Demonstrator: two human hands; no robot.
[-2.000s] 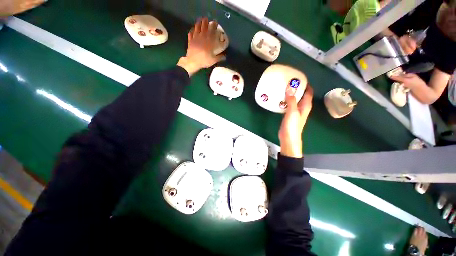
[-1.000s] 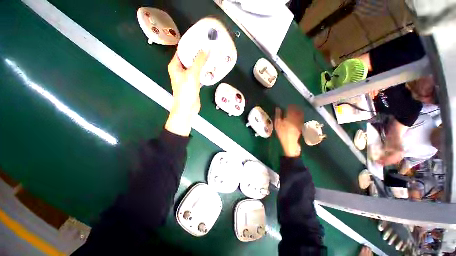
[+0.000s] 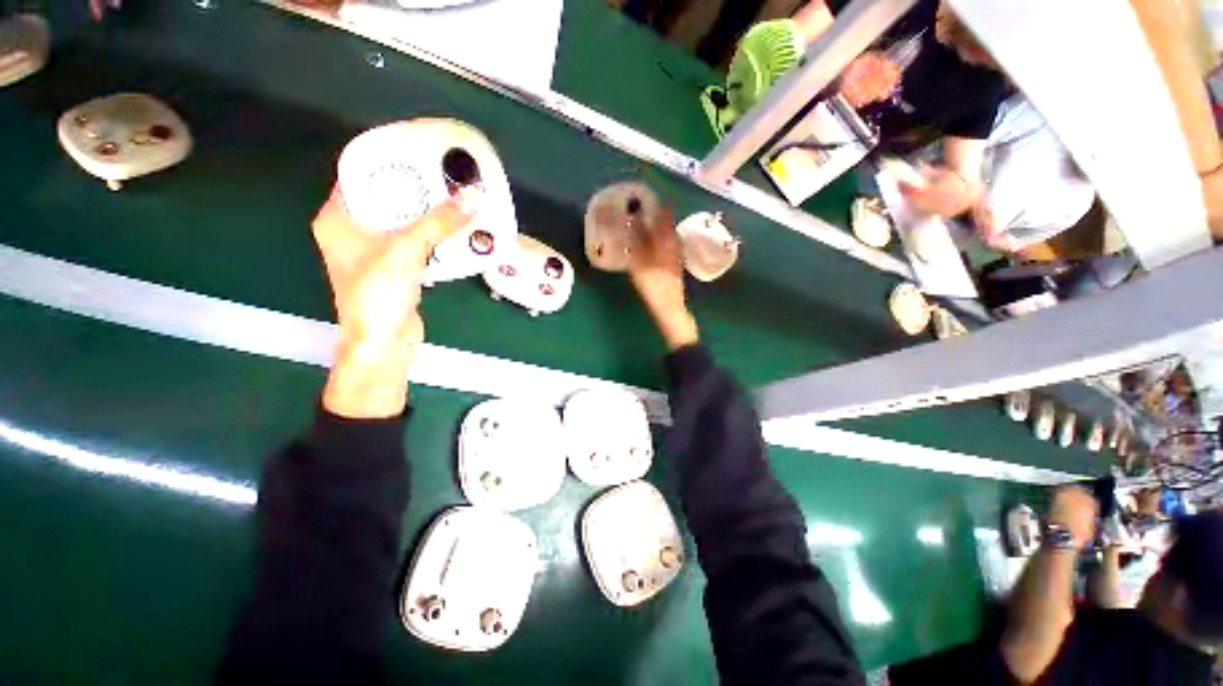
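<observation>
My left hand (image 3: pixel 373 275) holds a white plug-in unit (image 3: pixel 389 174) up above the belt, its face with round vents, dark unlit display and reddish circle towards me. My right hand (image 3: pixel 657 261) is blurred at another white unit (image 3: pixel 616 225) over the belt; its fingers touch or overlap the unit's right side, and the grip is unclear. A unit with its pins showing (image 3: pixel 708 245) lies just right of that hand. A smaller-looking unit (image 3: pixel 533 275) lies between my hands. Several white pieces with metallic round spots (image 3: pixel 472 579) are grouped on the worktop below my hands.
Another unit (image 3: pixel 125 135) lies at the belt's left. A pale rail (image 3: pixel 175 311) separates belt and worktop. A grey post (image 3: pixel 993 342) crosses at right. Across the line are a green fan (image 3: pixel 762 67), a silver box (image 3: pixel 816 150) and people. Another person's hand (image 3: pixel 1069 516) shows at lower right.
The view has shifted. My left hand still holds a unit, whose vents now show. My right hand has moved from bare belt beside a unit to a unit with its face up.
</observation>
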